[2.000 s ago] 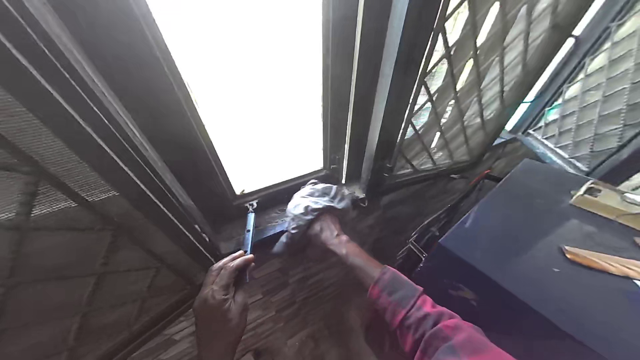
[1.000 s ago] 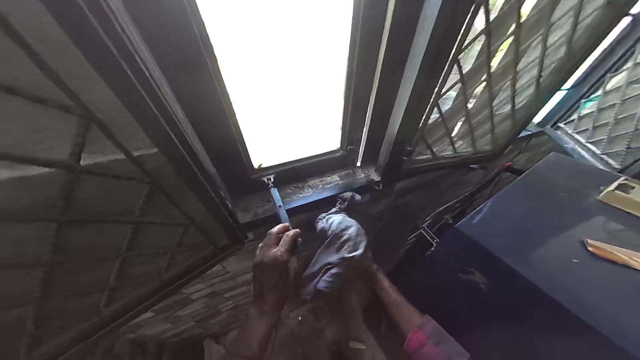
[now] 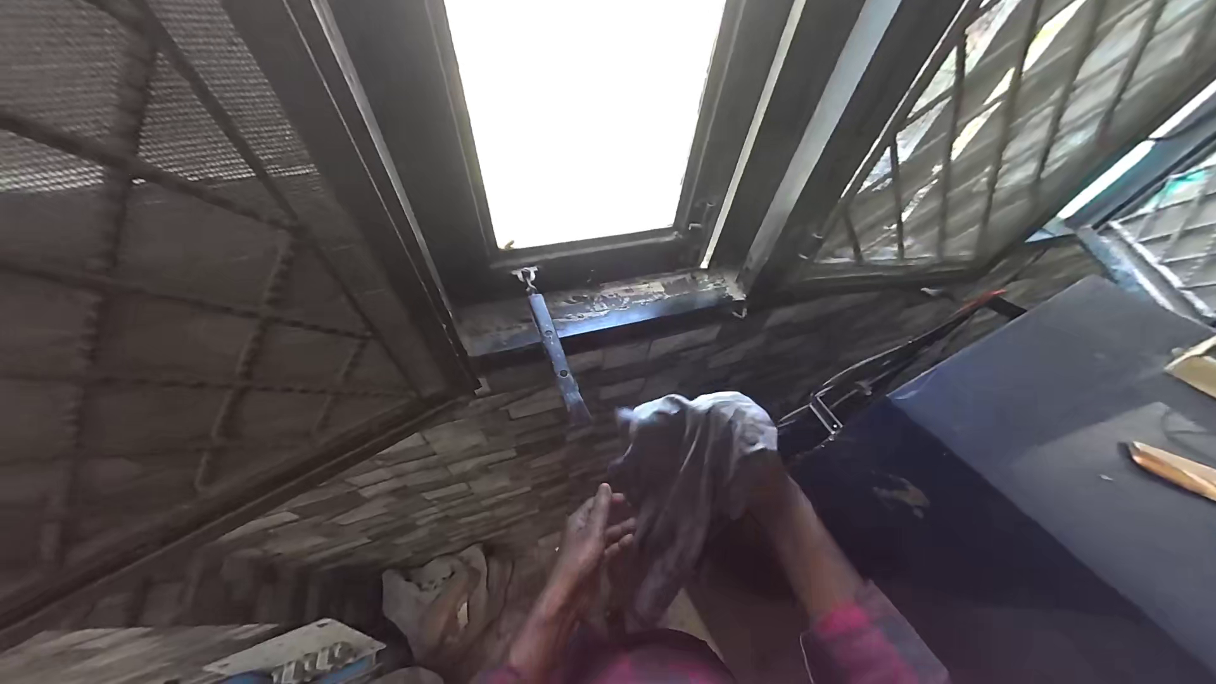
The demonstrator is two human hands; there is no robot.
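Observation:
A crumpled grey cloth (image 3: 698, 475) hangs from my right hand (image 3: 768, 480), which is mostly hidden behind its folds. Just left of the cloth, my left hand (image 3: 597, 537) is raised with fingers apart and holds nothing. Above my hands, a metal window stay bar (image 3: 554, 356) hangs from a fitting at the bottom of the window frame (image 3: 594, 256) and slants down across the sill. The window sill (image 3: 636, 306) looks worn and patchy, with a bluish front edge.
Metal grilles stand at the left (image 3: 256, 313) and right (image 3: 950, 190). A dark blue box-like surface (image 3: 1054, 399) on the right bears a wooden-looking piece (image 3: 1173, 467). Stone-patterned wall covering (image 3: 475, 465) lies below the sill. A pale bag (image 3: 437, 598) is at the lower left.
My left hand has let go of the stay bar and moved down beside the cloth. The cloth in my right hand, on the sill two seconds ago, is now away from it, below and to the right.

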